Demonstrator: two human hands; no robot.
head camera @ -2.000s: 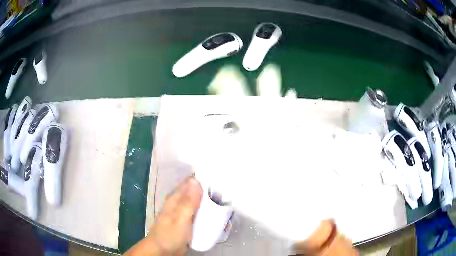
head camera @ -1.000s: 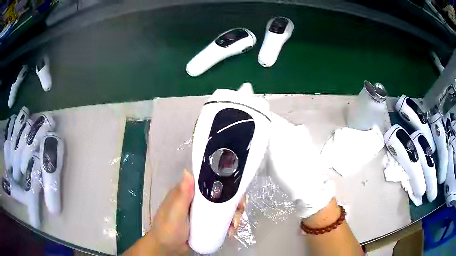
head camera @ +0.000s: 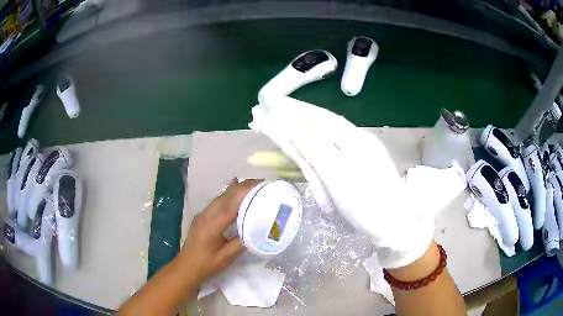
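Note:
My bare left hand (head camera: 213, 237) holds a white handset (head camera: 270, 217) with its wide, round head end facing me. A small rectangular window with a coloured reflection shows on that end. My right hand (head camera: 333, 160), in a white glove with yellowish fingertips, is raised above and to the right of the handset, apart from it. White material shows at its far tip; whether it is glove or a held wipe, I cannot tell. Crinkled clear film (head camera: 330, 244) lies on the mat. A white wipe (head camera: 253, 287) lies below the handset, another (head camera: 435, 185) right of the glove.
Two handsets, one of them upright in view (head camera: 358, 66), lie on the green belt (head camera: 154, 80). Handset clusters lie at the left (head camera: 66, 216) and right (head camera: 497, 194) bench edges. A whitish bottle with a metal top (head camera: 447, 139) stands at the back right of the mat (head camera: 216, 154).
The handset has turned from showing its black panel to showing its head end. My gloved right hand has come out from behind it and risen up and away.

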